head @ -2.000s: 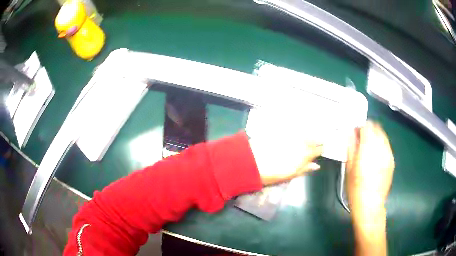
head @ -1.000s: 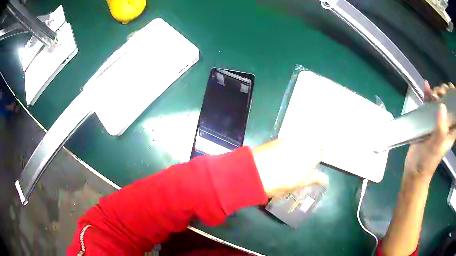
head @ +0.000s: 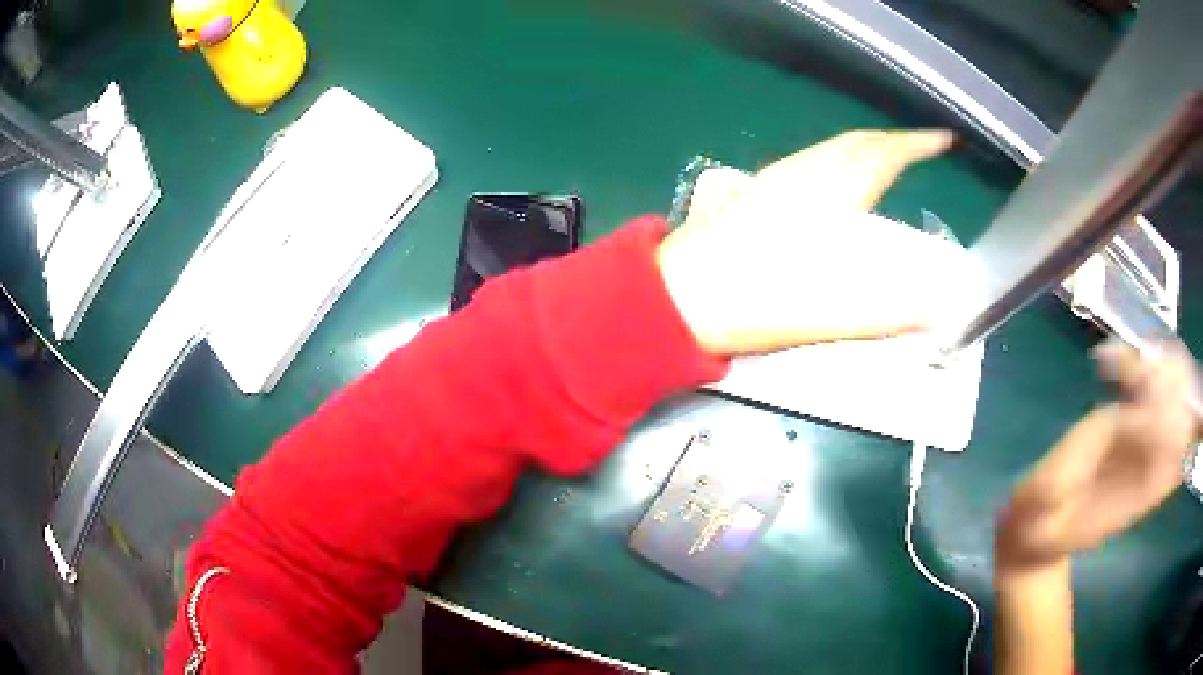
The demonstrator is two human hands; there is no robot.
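A white lamp base [head: 844, 396] lies in front of me, with a thin white cord [head: 914, 528] at its near edge. Its grey arm [head: 1069, 185] rises from the base's right side toward the upper right. My left hand [head: 818, 264], in a red sleeve, lies over the base, fingers apart and overexposed; I cannot tell exactly what it touches. My right hand [head: 1108, 462] is blurred at the right, below the raised arm, with its fingers bent; whether it holds anything is unclear. A small dark block [head: 709, 512] with pale printing lies on the mat just below the base.
A black smartphone [head: 515, 237] lies partly behind my sleeve. Another folded lamp [head: 310, 244] lies at left, with a further lamp [head: 99, 231] beyond it. A yellow duck-shaped item [head: 253, 56] stands at upper left. More lamps [head: 937, 73] lie along the upper right.
The lamp arm has risen from low over the base to steeply upward. My left hand has moved up across the base, off the dark block. My right hand has moved down, away from the arm.
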